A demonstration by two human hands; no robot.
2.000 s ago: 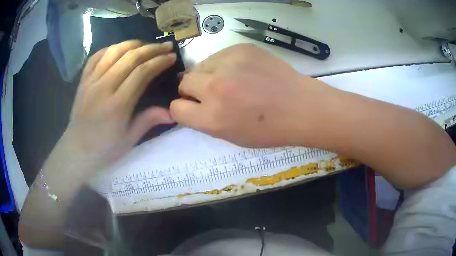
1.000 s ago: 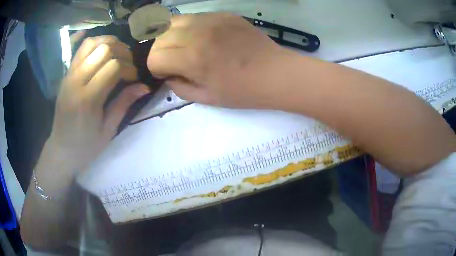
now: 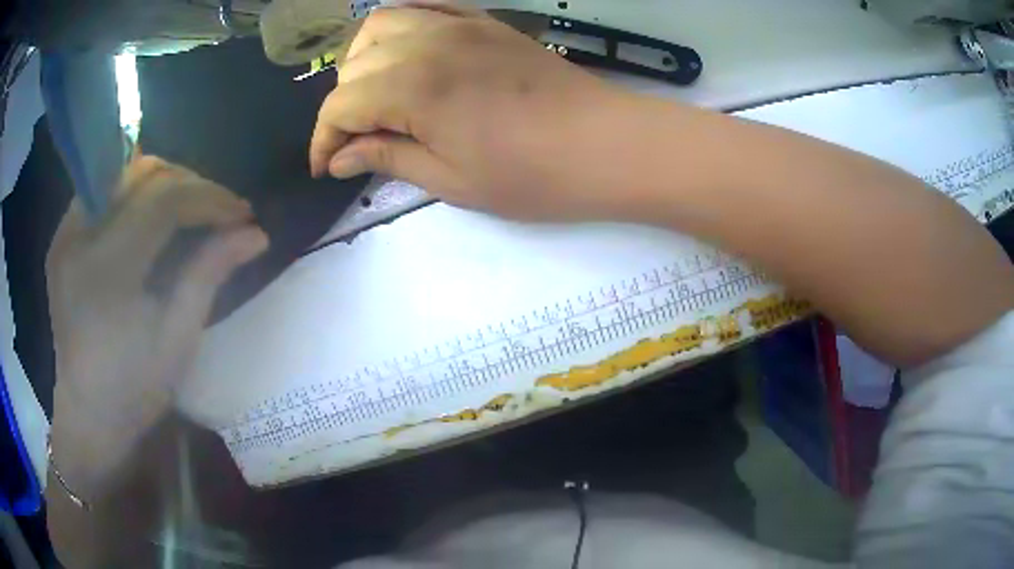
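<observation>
The dark cloth (image 3: 250,122) lies on the machine bed below the cream machine head (image 3: 122,25). My right hand (image 3: 428,111) is bare, with thumb and fingers curled together at the cloth's right edge. It hides the needle area. My left hand (image 3: 145,267) is blurred over the cloth at the left, with fingers bent. Whether it grips the cloth cannot be told. The round tan part (image 3: 300,30) is just above and left of my right hand.
Black thread snips (image 3: 650,56) lie on the bed behind my right forearm, blades partly hidden. A ruler strip (image 3: 512,350) runs along the white table's front edge. A pale blue hanging object (image 3: 83,122) is at left. A red-edged bin (image 3: 832,411) is below right.
My right hand has moved up and left over the needle area, covering the snips' blades. My left hand has moved left and down, away from my right hand. The view has shifted.
</observation>
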